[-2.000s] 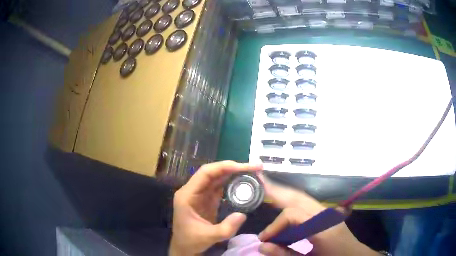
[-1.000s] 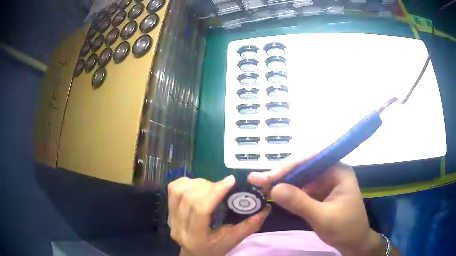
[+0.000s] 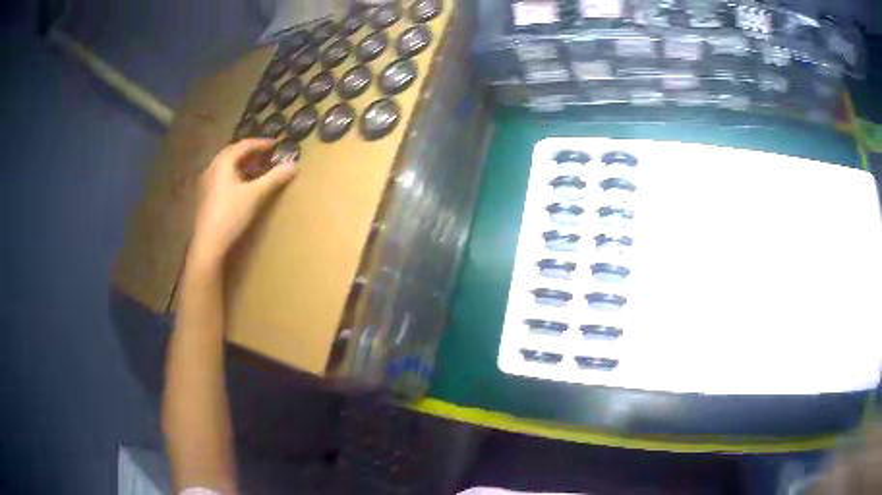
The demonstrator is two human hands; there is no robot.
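My left hand reaches over the cardboard sheet on the left. Its fingers and thumb are around a dark lens unit at the sheet, beside another lens unit near the thumb tip. Rows of dark round lens units lie on the sheet above the hand. My right hand is only a blur at the bottom right corner, cut off by the edge; its fingers and anything in it cannot be made out.
A white tray with two columns of discs at its left lies on a green mat edged in yellow tape. Clear plastic trays are stacked under the cardboard. Clear compartment boxes with labels stand at the back.
My left hand has moved from in front of me, up and left to the cardboard with a lens unit. My right hand has dropped to the lower right corner; the blue tool is out of view.
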